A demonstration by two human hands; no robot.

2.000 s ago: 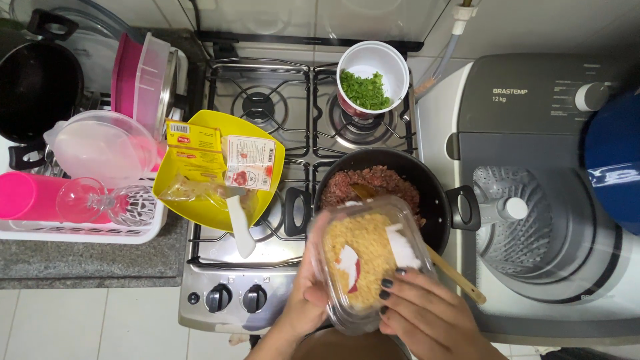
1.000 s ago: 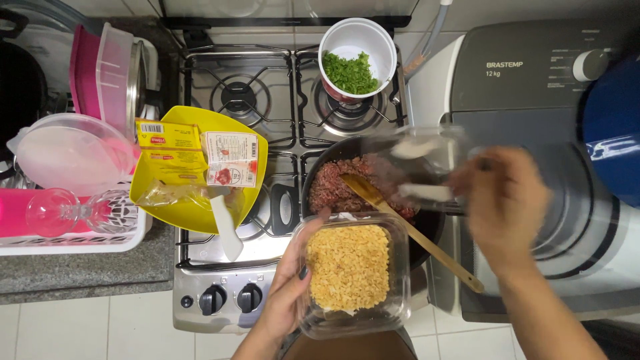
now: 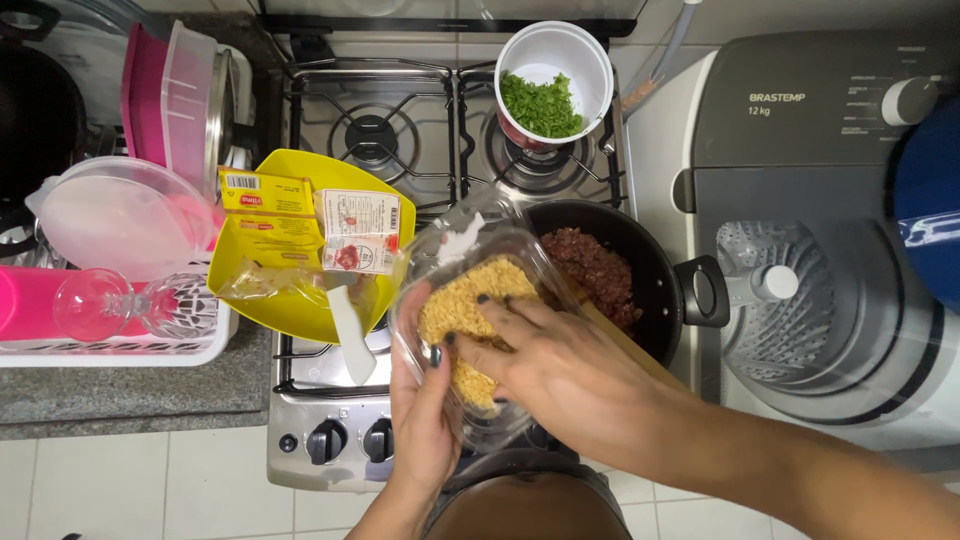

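Observation:
My left hand (image 3: 426,405) holds a clear plastic container (image 3: 517,431) of yellow crumbly food (image 3: 480,289) from its left side, in front of the stove. The fingertips of my right hand (image 3: 555,360) are in the crumbs; whether they grasp any is hidden. A clear lid (image 3: 472,217) with a torn white label shows at the container's far side. Behind and to the right, a black pot (image 3: 660,300) holds browned ground meat (image 3: 592,270). The wooden spoon's handle (image 3: 626,349) rests across the pot's near side, partly hidden by my right hand.
A yellow bowl (image 3: 300,326) with packets and a white-handled utensil (image 3: 350,337) stands left on the stove. A white tub (image 3: 555,34) of chopped green herbs sits on the back right burner. A dish rack (image 3: 202,352) is at left, a washing machine (image 3: 750,180) at right.
My right hand has come back from over the pot to the container, its fingers now in the crumbs. The lid, over the pot a second ago, now shows at the container's far side.

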